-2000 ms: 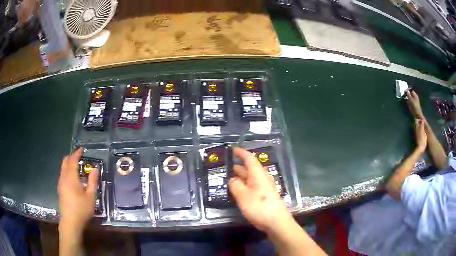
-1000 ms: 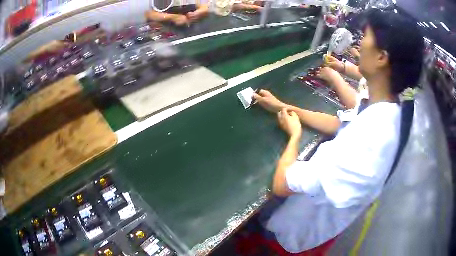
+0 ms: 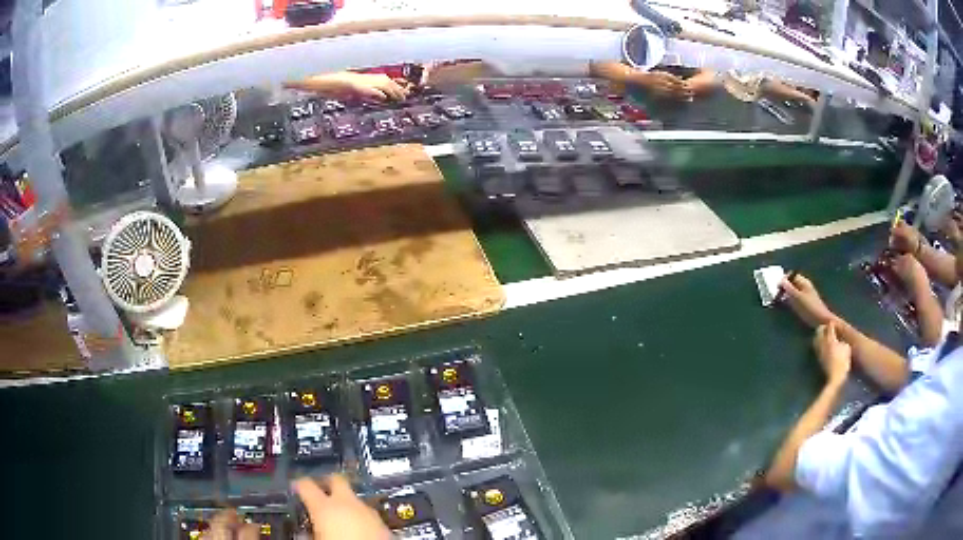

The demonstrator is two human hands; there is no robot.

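A clear blister tray (image 3: 338, 480) lies on the green bench at the bottom, its near part cut off by the picture's edge. Its far row holds several dark handsets (image 3: 314, 424) with white labels and yellow rings. White pieces show beside some of them. In the near row, a handset (image 3: 502, 512) shows at the right. My left hand (image 3: 232, 525) is at the bottom edge over the near row's left part, mostly cut off. My right hand (image 3: 340, 513) is just right of it over the near row, also cut off. Whether either hand holds anything is hidden.
A stained wooden board (image 3: 348, 248) and a pale board (image 3: 634, 234) lie beyond the tray. A small fan (image 3: 146, 262) stands at the left. At the right, a person's hands are on the bench, one at a white card (image 3: 770, 285). More trays (image 3: 565, 174) and hands show across the bench.
The view swung right, then came back and now reaches farther ahead. My hands, wide apart over the tray two seconds ago and out of view one second ago, are now close together low in the picture.
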